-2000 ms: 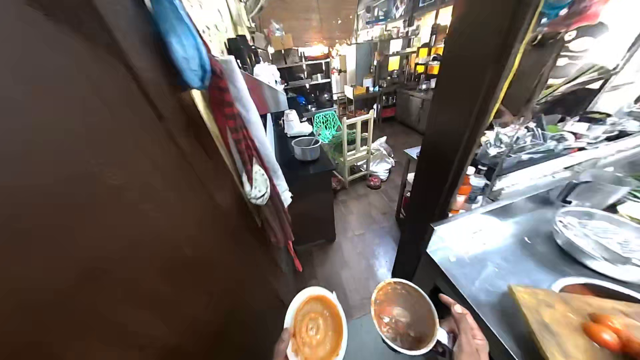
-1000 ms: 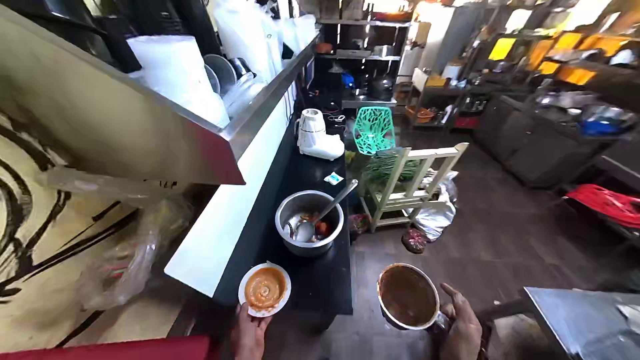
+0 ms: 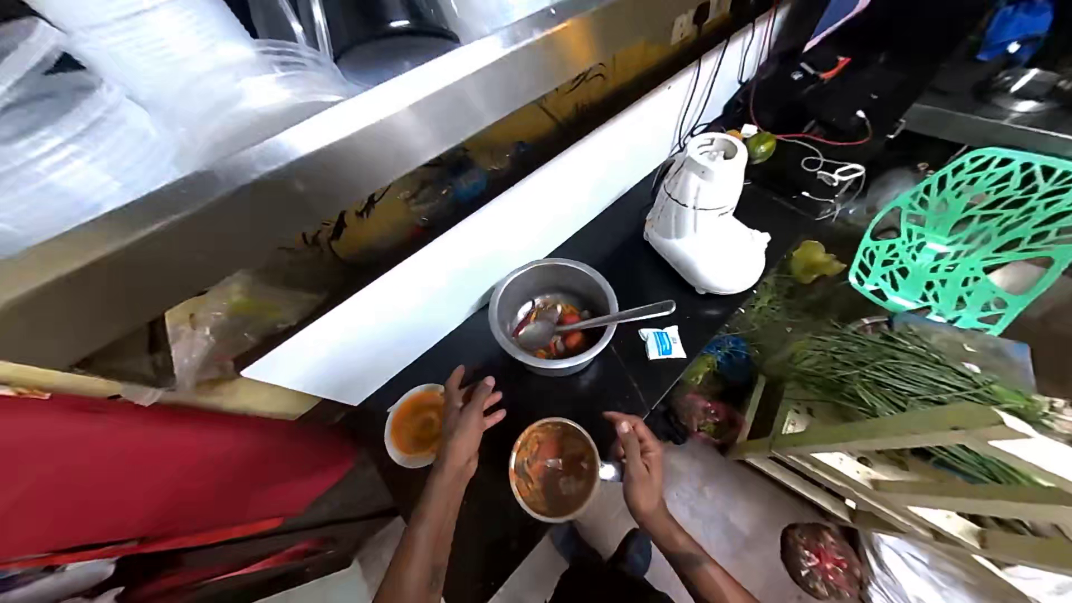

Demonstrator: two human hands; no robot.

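A white bowl of orange sauce [image 3: 417, 425] rests on the black counter. Just right of it, my left hand [image 3: 471, 414] has its fingers apart and holds nothing. My right hand [image 3: 641, 465] is at the handle of a metal blender jar [image 3: 554, 471], whose inside is coated with reddish-brown sauce; its grip is partly hidden. Behind the jar stands a metal pot [image 3: 553, 276] with tomato pieces and other food in it. A metal spoon [image 3: 630, 315] leans in the pot, its handle over the rim.
A white blender base [image 3: 708, 222] and a small packet [image 3: 662, 343] lie farther along the counter. A metal shelf edge [image 3: 335, 142] with plastic containers juts out overhead at left. At right are a green plastic basket [image 3: 963, 239], a wooden rack [image 3: 904, 444] and green stalks [image 3: 888, 368].
My left hand has let go of the sauce bowl, which now stands on the counter. The jar has come over beside the pot with my right hand. The view has turned left toward the counter.
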